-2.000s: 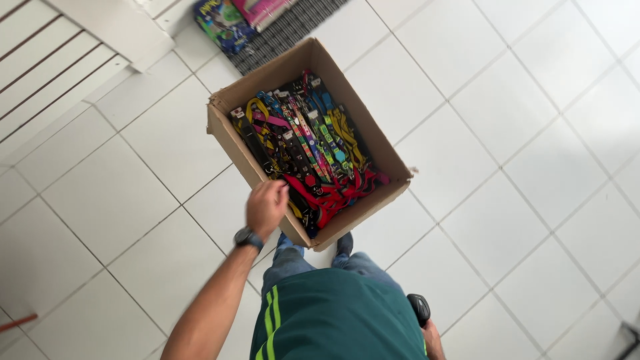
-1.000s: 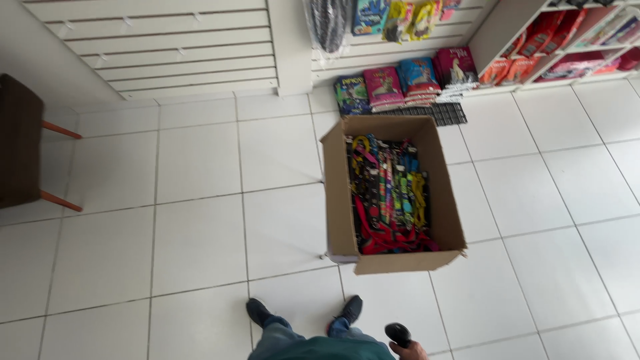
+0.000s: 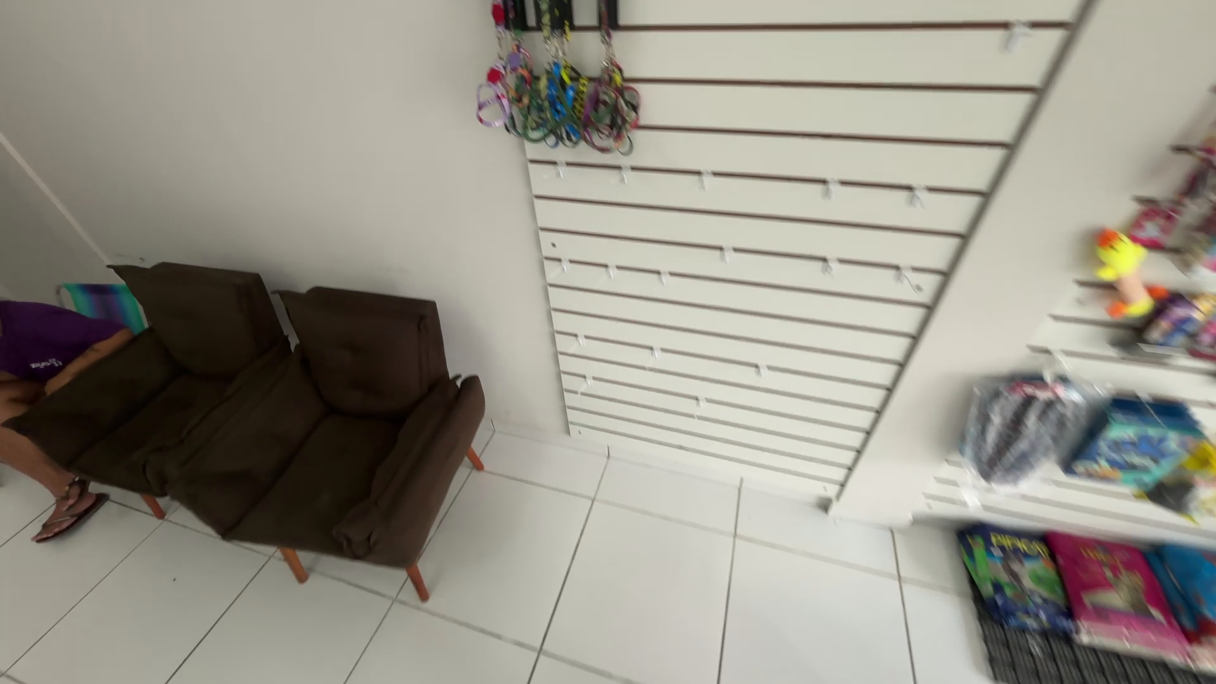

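Neither my left hand nor my right hand shows in the head view at this moment, so what they hold or touch is hidden. A white slatwall panel (image 3: 760, 304) with several small clear hooks fills the middle of the view. At its upper left hang colourful pet collars or leashes (image 3: 560, 104), cut off by the top edge. The cardboard box of colourful straps is out of view.
Two dark brown armchairs (image 3: 361, 427) stand by the wall at left, and a person in a purple shirt (image 3: 57, 337) sits beyond them. Packaged bags (image 3: 1116, 589) lie on a black mat (image 3: 1035, 655) at lower right. Plastic-wrapped goods (image 3: 1021, 427) hang above them.
The view has swung up and left to the wall and armchairs. The box, my feet and my right hand with a black object have left the view.
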